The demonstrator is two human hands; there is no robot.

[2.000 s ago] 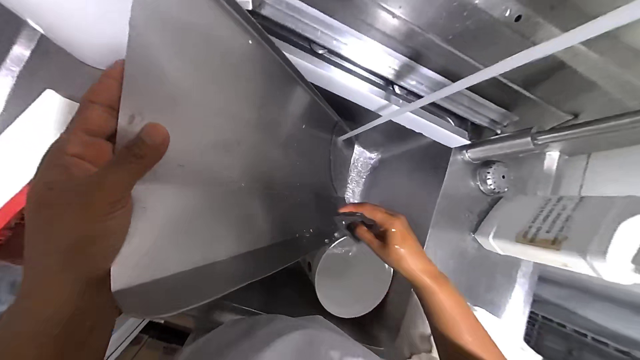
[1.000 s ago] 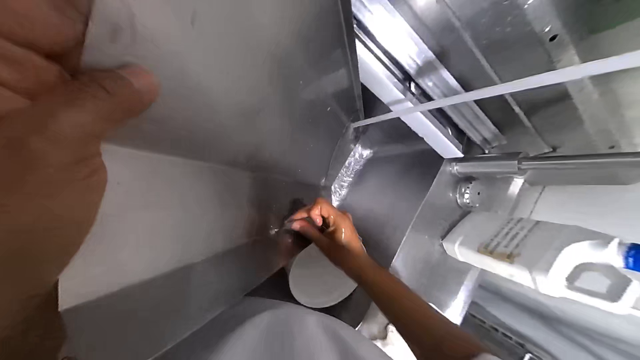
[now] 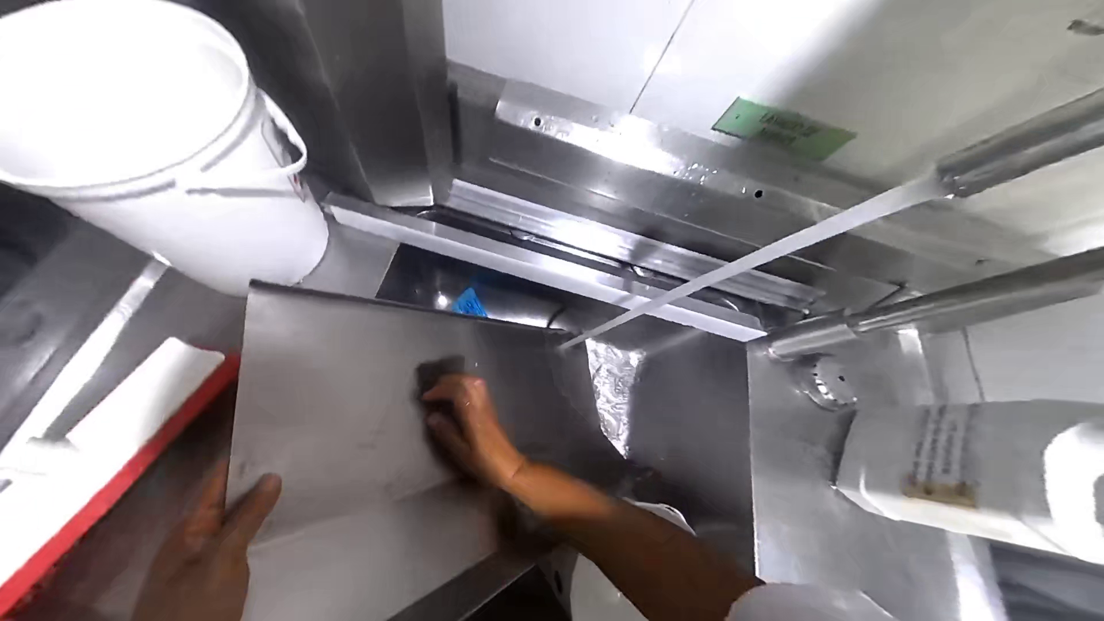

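Note:
A large bent sheet-metal panel (image 3: pixel 345 388) leans over the sink. My left hand (image 3: pixel 216 535) grips its left edge, thumb on the face and fingers behind. My right hand (image 3: pixel 470 423) presses a dark scouring pad (image 3: pixel 440 375) to the upper middle of the panel. From a metal faucet spout (image 3: pixel 1026 142) a stream of water (image 3: pixel 776 250) runs down to the panel's right edge and into the metal sink (image 3: pixel 690 414). Under my right forearm a white round container (image 3: pixel 595 591) shows only in part.
A white plastic bucket (image 3: pixel 216 207) stands at upper left, above a red-edged white object (image 3: pixel 112 457). White plastic jug (image 3: pixel 949 474) with writing lies at the right, beside a metal strainer (image 3: pixel 828 384). A long metal channel (image 3: pixel 535 267) spans the sink's back, near a blue item (image 3: pixel 469 304).
My right hand has moved from the panel's lower right part up to its upper middle. The panel lies lower in view, and the view has shifted to show the bucket.

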